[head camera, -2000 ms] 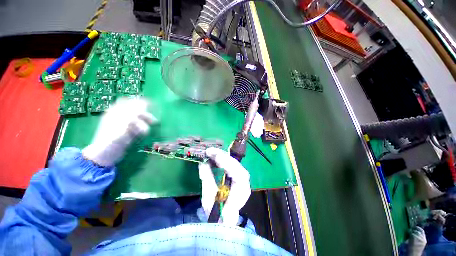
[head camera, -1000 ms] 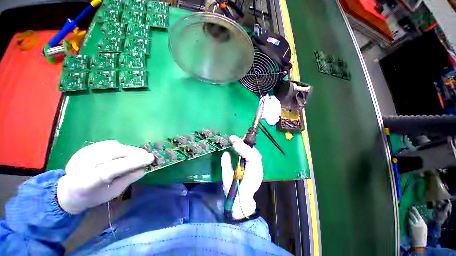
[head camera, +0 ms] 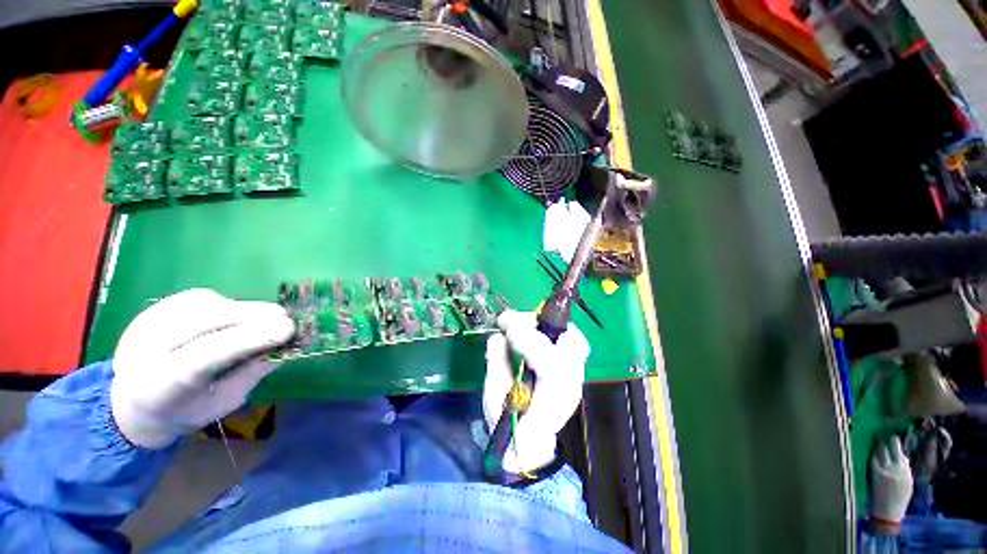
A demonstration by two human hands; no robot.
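Observation:
A green PCB panel (head camera: 381, 314) with raised grey and dark parts on its upper side is held at the mat's near edge. My left hand (head camera: 200, 363), in a white glove, grips the panel's left end. A thin solder wire (head camera: 226, 442) hangs below this hand. My right hand (head camera: 538, 379), also white-gloved, is closed round the soldering iron (head camera: 556, 310), whose metal shaft points up and right to the iron stand (head camera: 630, 193). Its fingertips are at the panel's right end; whether they also pinch it cannot be told. The iron's tip is hard to make out against the stand.
Rows of green panels (head camera: 202, 157) lie at the mat's far left. A clear fume hood (head camera: 435, 103) and a black fan (head camera: 544, 154) stand behind. Tweezers (head camera: 570, 290), white cloth (head camera: 564, 229) and cleaning tray (head camera: 617, 251) are right. The conveyor (head camera: 714, 292) carries a panel. Another person's gloved hand (head camera: 892, 482) shows lower right.
My left hand has come down and gripped the panel's left end. The panel now lies more level across the view. The iron's shaft has swung right, to the stand.

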